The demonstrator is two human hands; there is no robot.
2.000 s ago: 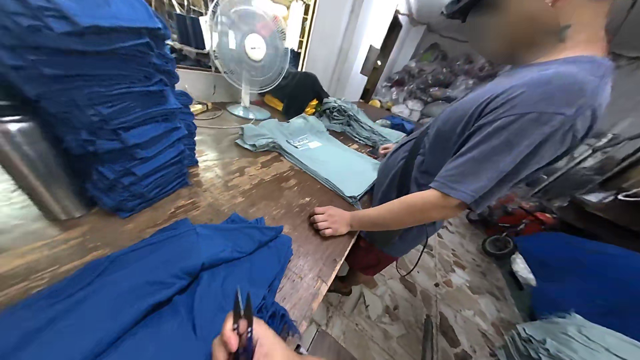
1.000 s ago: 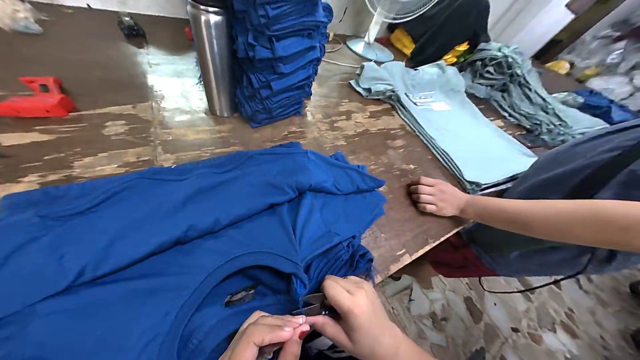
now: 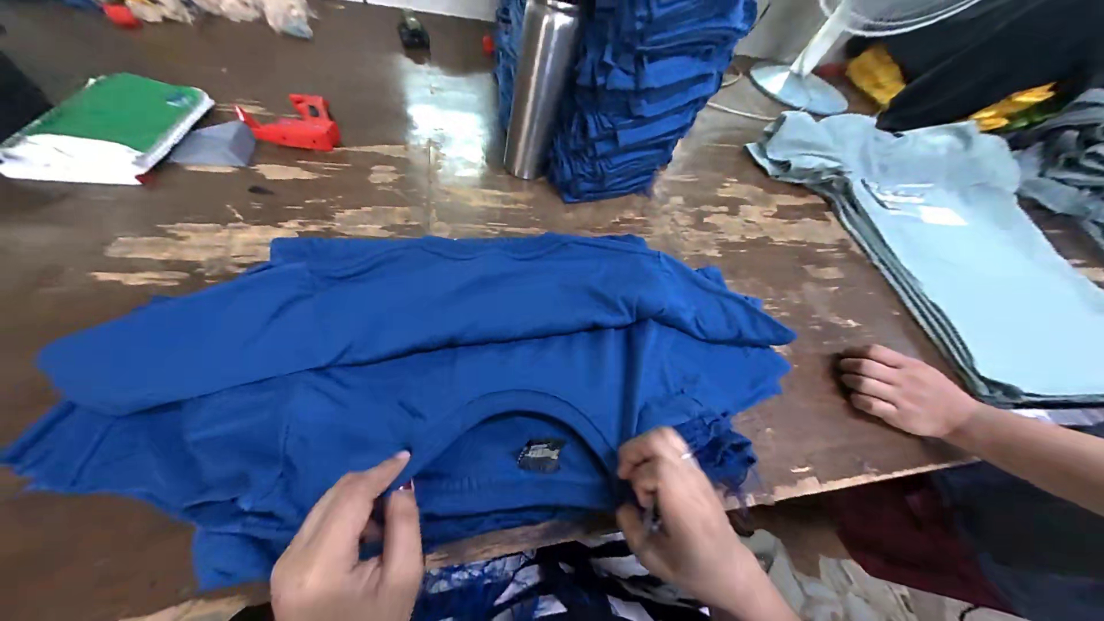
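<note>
Blue knit shirts point(image 3: 483, 302) lie in a layered heap on the worn wooden table, the neckline of the top one facing me. Inside that neckline sits a dark neck label point(image 3: 541, 454). My left hand point(image 3: 358, 539) is at the left side of the collar, thumb and forefinger on the fabric edge. At the collar's right side my right hand point(image 3: 677, 509) pinches the cloth, and a small dark metal tool, largely hidden, lies within its fingers.
A person's hand point(image 3: 906, 392) rests on the table at right, near stacked pale green garments point(image 3: 1000, 259). Behind stand a steel bottle point(image 3: 541, 90), a tall stack of blue garments point(image 3: 642, 95) and a fan point(image 3: 798, 86). A red tape dispenser point(image 3: 302, 125) and green notebook point(image 3: 121, 112) lie at back left.
Two seconds ago one hand held dark thread snips upright beside the blue cloth. A second ago both hands were close together at the collar's right side; now my left hand is at its left side.
</note>
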